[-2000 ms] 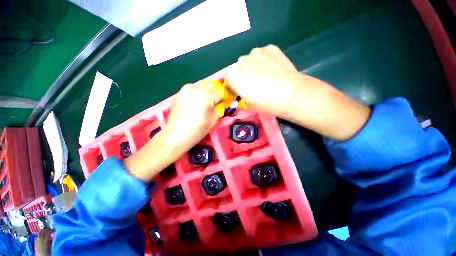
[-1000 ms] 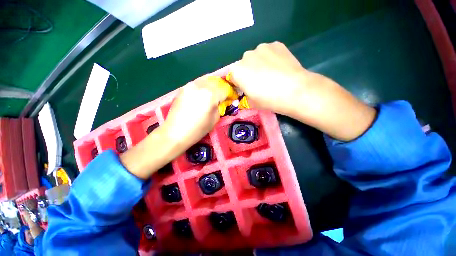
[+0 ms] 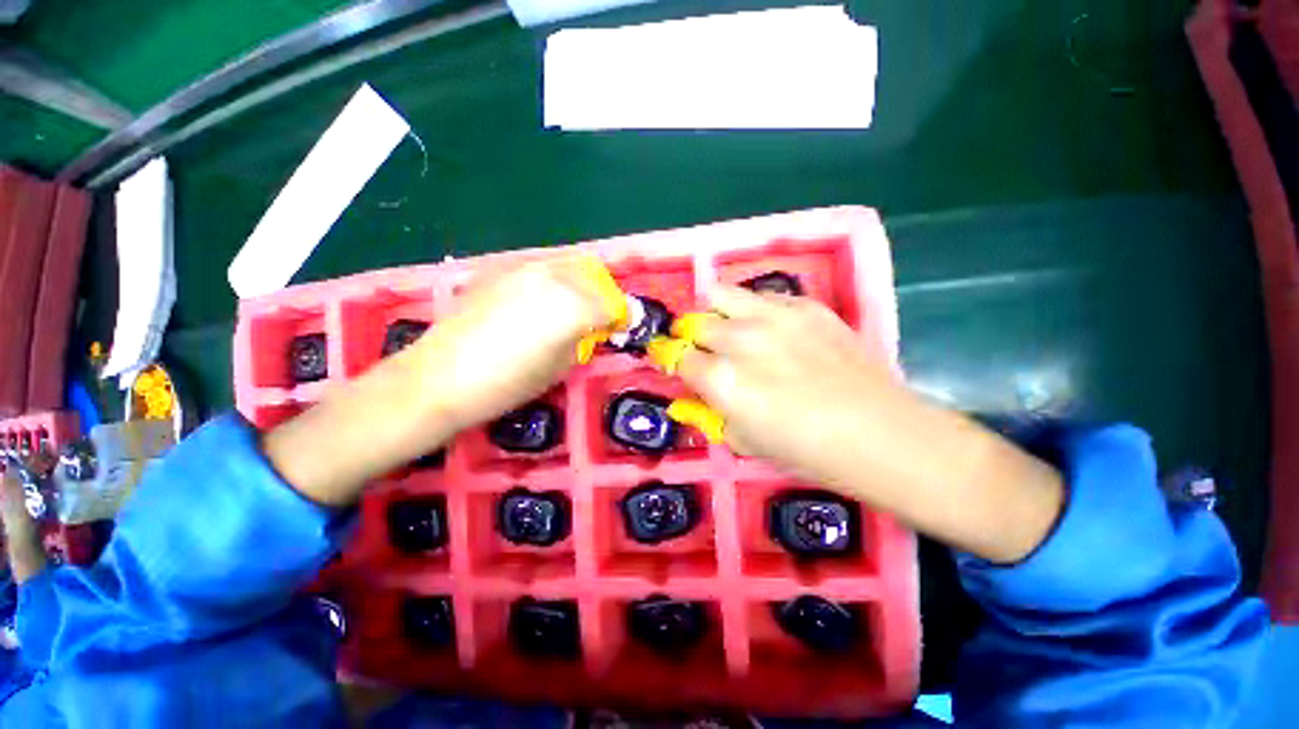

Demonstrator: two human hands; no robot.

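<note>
A pink-red foam tray (image 3: 895, 612) lies in front of me, with black lens units such as this one (image 3: 658, 511) in its square pockets. My left hand (image 3: 534, 325), with yellow finger cots, reaches over the back row and pinches a small white wipe pad (image 3: 627, 322) against another black lens unit (image 3: 650, 326). My right hand (image 3: 748, 368), also with yellow finger cots, has its fingertips at the right side of that same unit; another finger is spread lower over the pocket in front. The unit is partly hidden by the fingers.
White strips (image 3: 710, 71) lie on the dark green bench (image 3: 983, 128) behind the tray and to its left (image 3: 321, 190). At far left are stacked red foam trays (image 3: 36, 285), a dish of yellow finger cots (image 3: 153, 393) and another person's hand (image 3: 20, 520). Red foam also stands at the right edge.
The view has turned, so the tray appears straighter. My hands have moved apart slightly, and the right fingers have opened, exposing the unit between them.
</note>
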